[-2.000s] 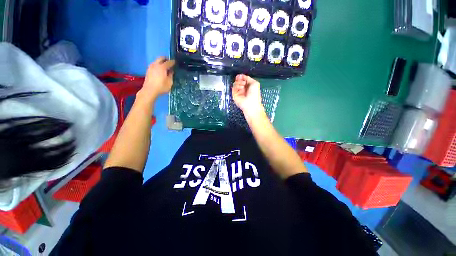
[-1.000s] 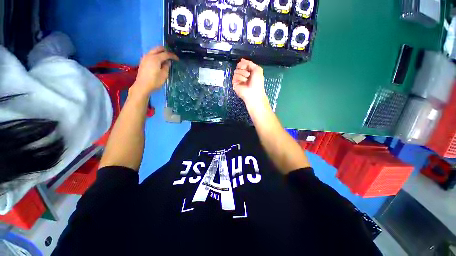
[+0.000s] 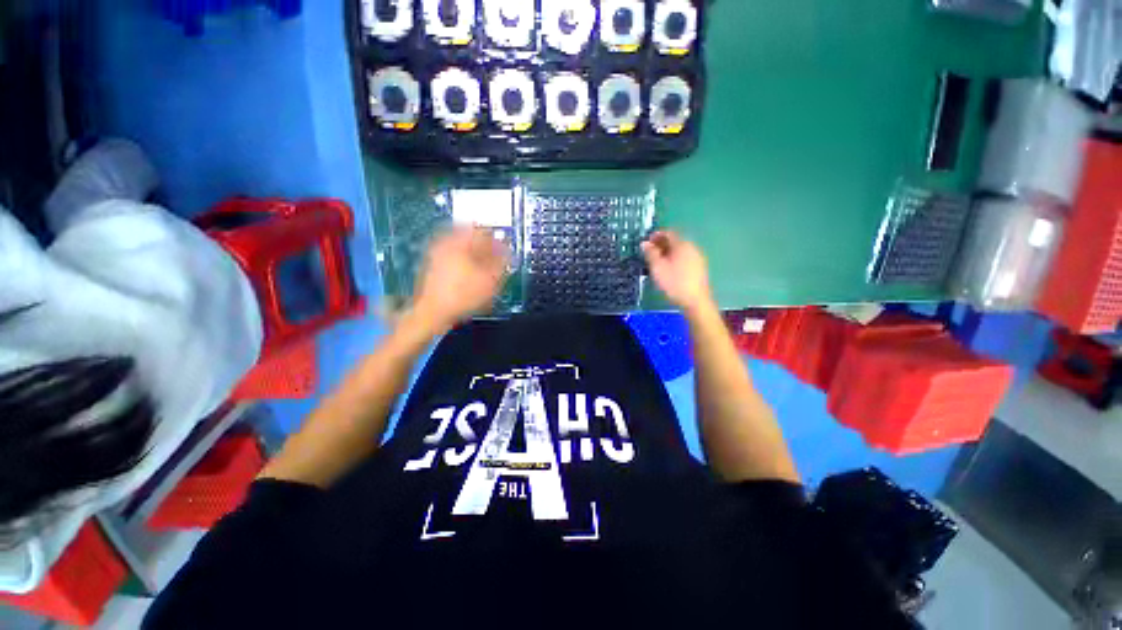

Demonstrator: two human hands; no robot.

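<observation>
A black blister tray (image 3: 529, 150) lies on the green bench, with silver-white ring-shaped modules (image 3: 513, 100) in its pockets. Nearer me lies a small-parts tray (image 3: 578, 246) with a dense grid of tiny dark round pieces. A clear blister tray (image 3: 406, 234) with a white label is left of it. My left hand (image 3: 463, 273) is blurred over the clear tray; whether it holds anything cannot be told. My right hand (image 3: 676, 267) is at the right edge of the small-parts tray, fingers bent; its fingertips are too blurred to show whether they hold a part.
A dark flat slab (image 3: 946, 121), another gridded tray (image 3: 917, 238) and whitish translucent boxes (image 3: 1011, 252) are on the bench's right side. Red baskets (image 3: 917, 388) stand below the bench edge. A red stool (image 3: 289, 265) and a person in light clothing (image 3: 160, 295) are at left.
Both hands have left the black tray's near edge and come down toward me, the right one also moving rightward. The small-parts tray is now uncovered. The view has shifted.
</observation>
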